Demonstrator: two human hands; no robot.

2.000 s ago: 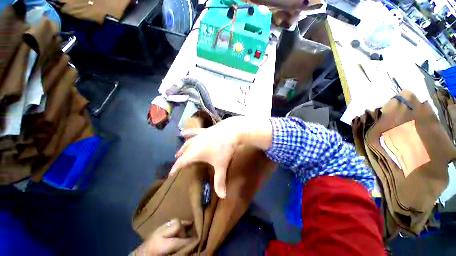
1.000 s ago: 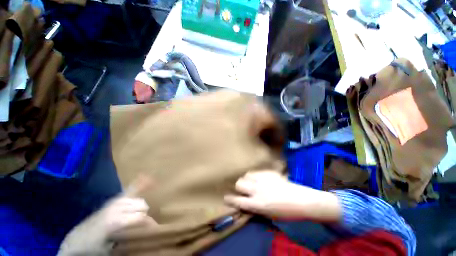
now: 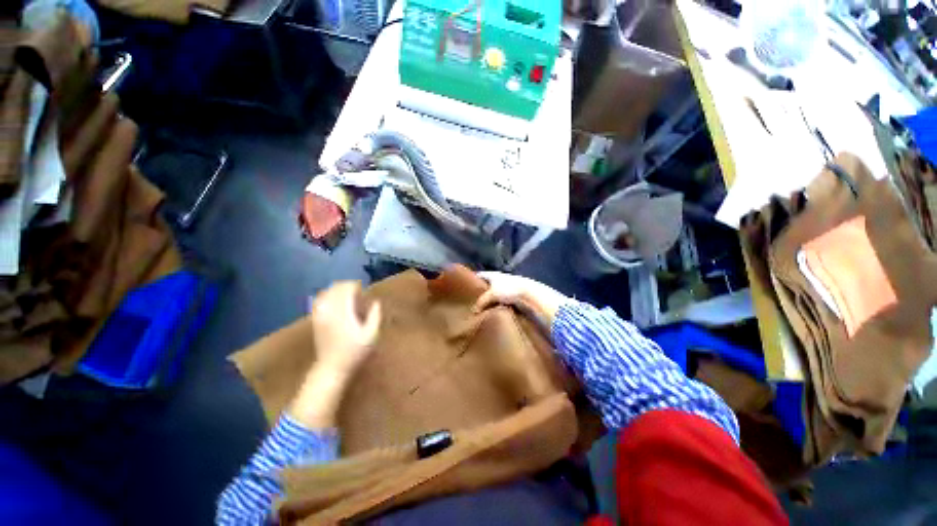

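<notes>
A brown panel piece (image 3: 401, 380) lies spread over my lap, with a folded strip along its near side. A small black tab (image 3: 434, 443) sits on that strip. My left hand (image 3: 345, 324) is over the panel's far left part, fingers partly curled; whether it touches the panel is unclear. My right hand (image 3: 519, 295) grips the panel's far right edge, where the material is bunched and raised.
A green machine (image 3: 478, 57) stands on a white bench (image 3: 545, 185) ahead, with a striped cloth (image 3: 411, 170) at its edge. A white bucket (image 3: 622, 231) is right of it. Brown stacks lie right (image 3: 853, 360) and left (image 3: 113, 205); a blue bin (image 3: 149, 334) is at left.
The panel was folded, then laid flat, and now its far right side is bunched. My left hand has moved forward from the near left; my right hand has moved to the far right edge.
</notes>
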